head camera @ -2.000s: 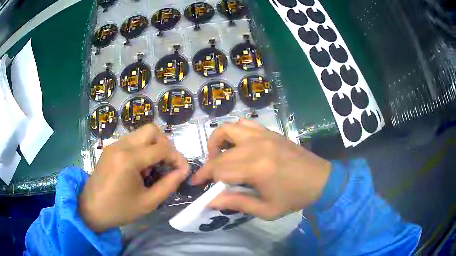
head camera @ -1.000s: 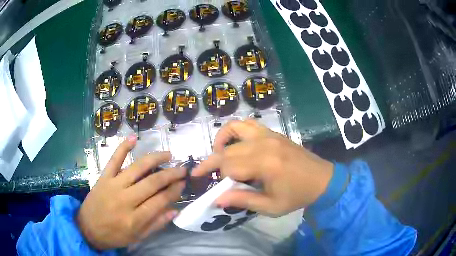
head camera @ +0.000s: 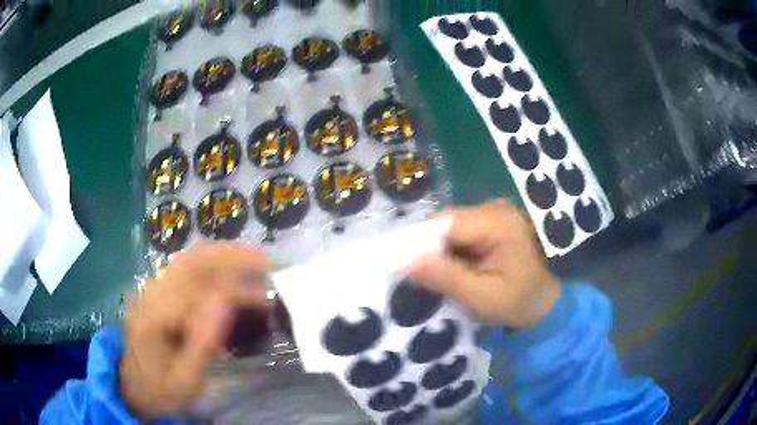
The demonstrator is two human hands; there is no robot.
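Observation:
A white sticker sheet point(head camera: 332, 286) with two columns of black notched discs is pinched at its upper right by my right hand point(head camera: 495, 270). Its top part is blank. My left hand point(head camera: 178, 324) is blurred, left of the sheet, over the tray's near end. A dark round piece point(head camera: 249, 328) shows beside its fingers; I cannot tell whether the hand holds it. The clear blister tray point(head camera: 236, 108) holds rows of round display modules point(head camera: 280, 199) with gold-orange patches. The sheet and hands hide much of the tray's near end.
A spare sticker sheet point(head camera: 539, 162) lies right of the tray on the green mat point(head camera: 477, 178). Blank white backing papers point(head camera: 46, 195) lie at the left. Clear ridged plastic trays point(head camera: 656, 108) stand at the far right. A pale curved rail point(head camera: 75, 46) crosses the upper left.
My right hand has moved right and the sticker sheet now lies open, showing more discs. My left hand has drawn back left from the module area. The whole view has shifted slightly.

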